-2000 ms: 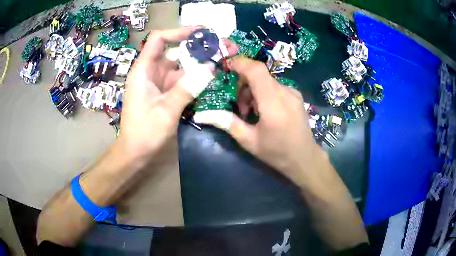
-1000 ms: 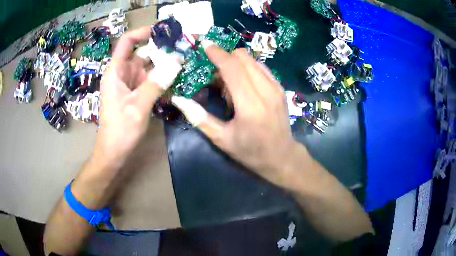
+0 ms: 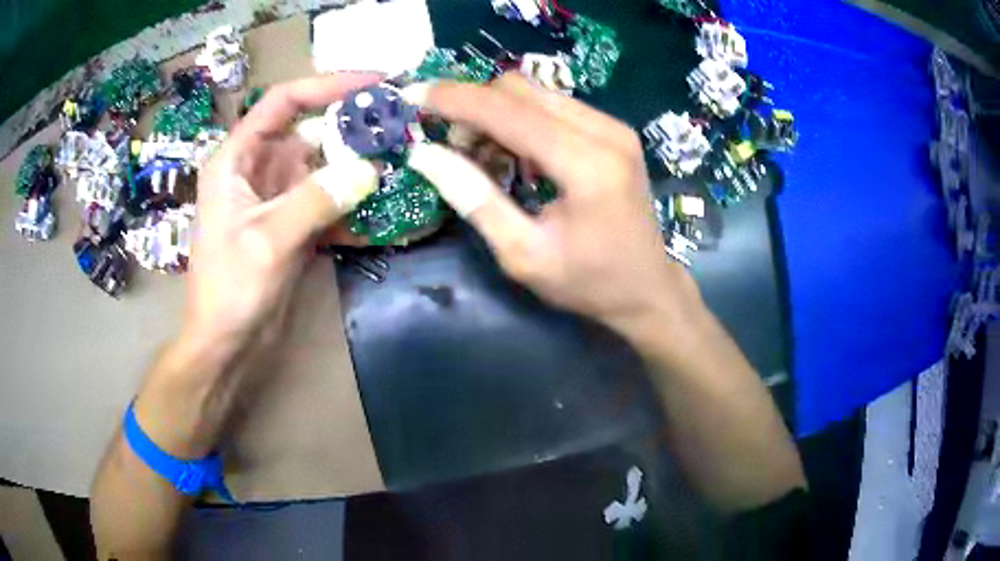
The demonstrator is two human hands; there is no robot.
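My left hand (image 3: 258,208) holds a black round plug pin base (image 3: 374,119) between thumb and fingers, its face with small metal marks turned towards me. My right hand (image 3: 559,197) has its thumb and index finger at the right side of the plug pin base. A green circuit board (image 3: 397,208) shows just below the base, between the two hands. Cream finger cots cover both thumbs. What lies behind the base and under my right fingers is hidden.
Several wired circuit-board assemblies (image 3: 160,239) lie on brown cardboard (image 3: 252,384) at left; more (image 3: 680,142) lie on the black mat (image 3: 483,384) at right. A white flat part (image 3: 374,38) is at the back, a blue sheet (image 3: 866,219) at right, a small white bracket (image 3: 626,500) at bottom.
My right thumb and index finger have moved up from the circuit board to the plug pin base. The base now faces me more. The view has shifted slightly.
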